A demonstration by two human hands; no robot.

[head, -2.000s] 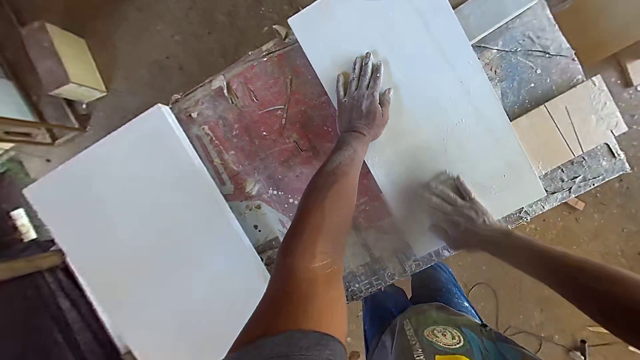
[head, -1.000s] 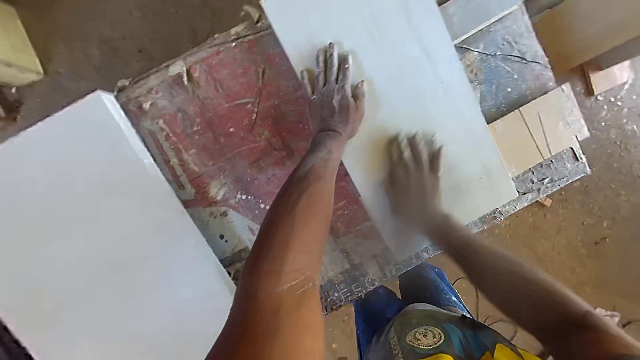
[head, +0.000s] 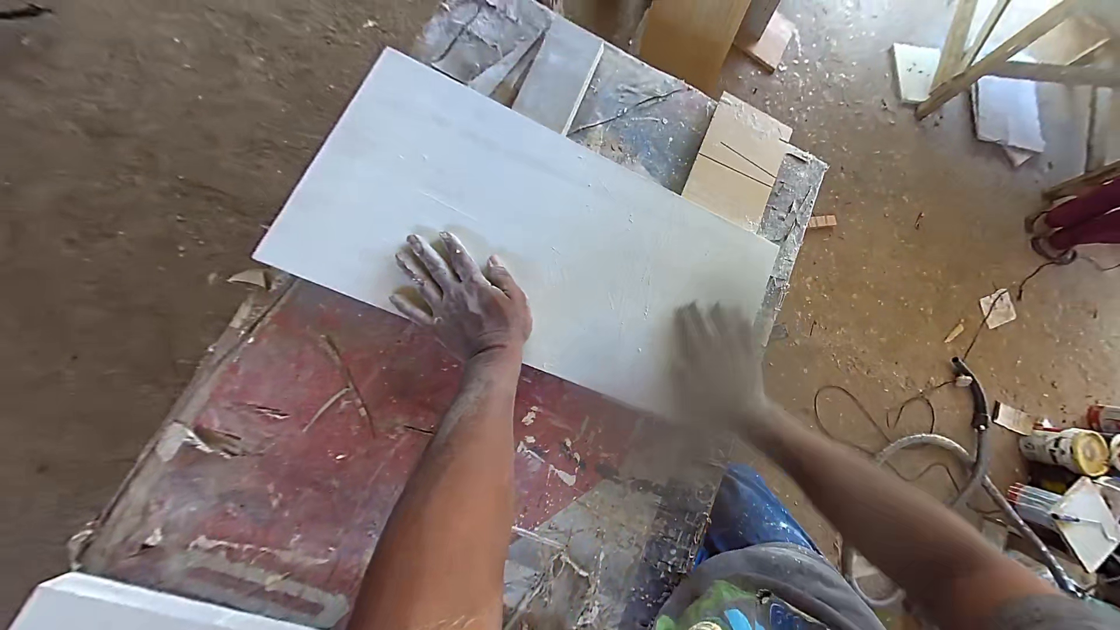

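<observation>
A white rectangular panel (head: 577, 236) lies slantwise across a worn, paint-spattered work table (head: 332, 437). My left hand (head: 468, 297), dusted with white powder, rests flat on the panel near its lower long edge, fingers spread. Towards the panel's right end is my right hand (head: 717, 359), blurred by motion, palm down over the surface; whether something thin lies under it cannot be told. Part of a second white panel (head: 157, 608) shows at the bottom left.
Beyond the panel are a grey board (head: 560, 74) and a tan board (head: 739, 166) with dark lines. On the floor at right lie a hose (head: 980, 472), cans (head: 1067, 448) and scraps. A person's legs (head: 1085, 214) show at the right edge.
The view has turned and shifted right. My left hand stays flat on the panel. My right hand keeps moving over the panel and is now nearer its right end.
</observation>
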